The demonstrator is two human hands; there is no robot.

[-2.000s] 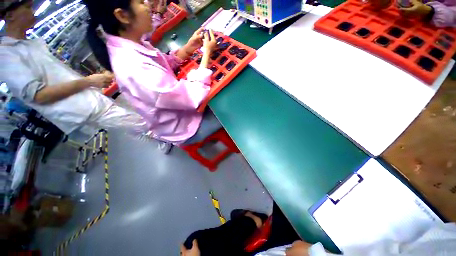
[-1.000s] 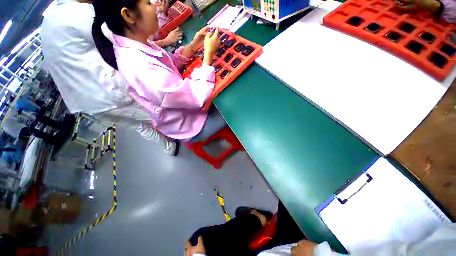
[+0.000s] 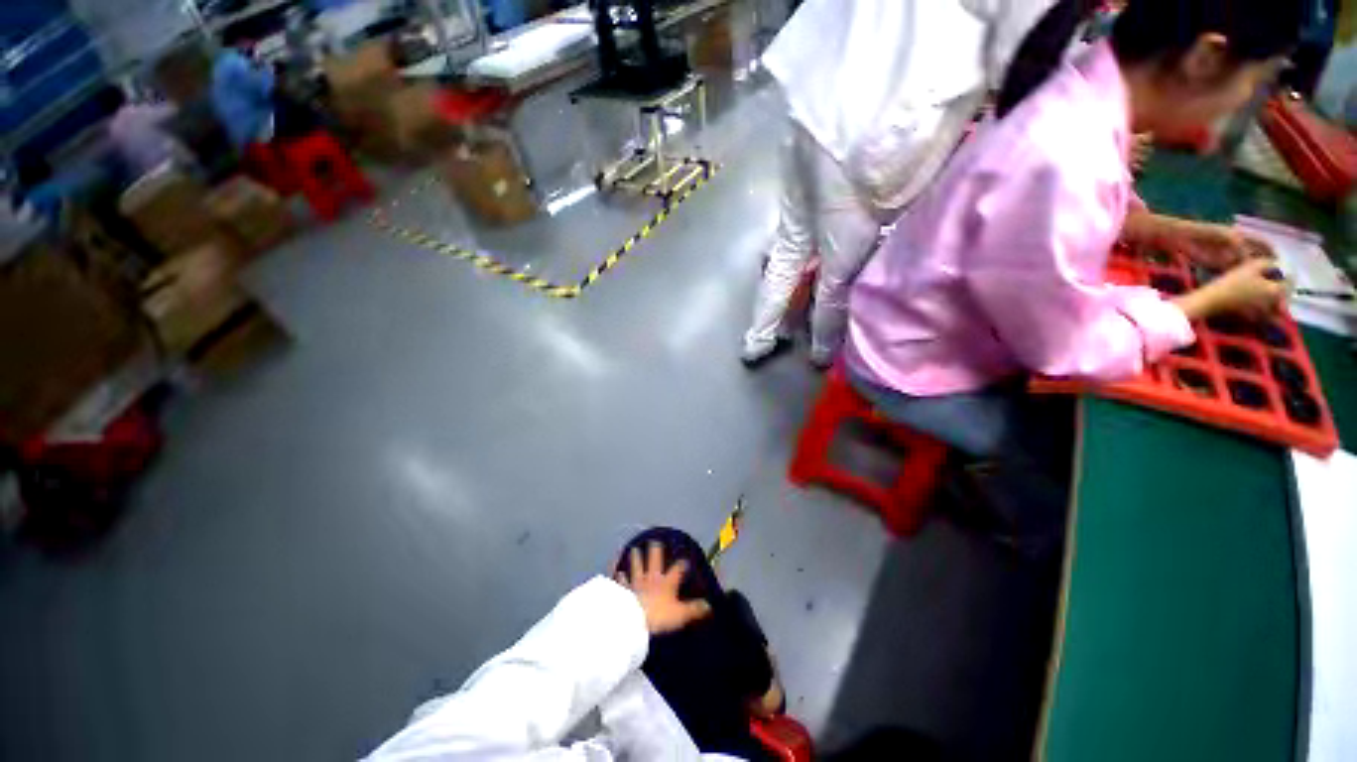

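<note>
My left hand (image 3: 665, 591) lies palm down on my dark-clothed knee, fingers spread, holding nothing; its white sleeve comes in from the bottom. My right hand is not in view. At the right, an orange-red compartment tray (image 3: 1223, 390) with black units in its pockets rests on the green bench (image 3: 1153, 596). A seated person in a pink smock holds both hands over this tray; what they hold is too small to tell. A strip of the white sheet (image 3: 1329, 558) shows at the right edge.
A red stool (image 3: 868, 456) is under the pink-smocked person. A person in white clothes (image 3: 878, 82) stands behind. Cartons (image 3: 209, 305) are piled at the left. Yellow-black tape (image 3: 563, 286) marks the grey floor near a small rack (image 3: 655, 142). Other people are far left.
The view has swung left, so the bench and seated worker sit further right. The clipboard, second tray, blue-and-white box and my right hand have left the picture. More of my left arm shows.
</note>
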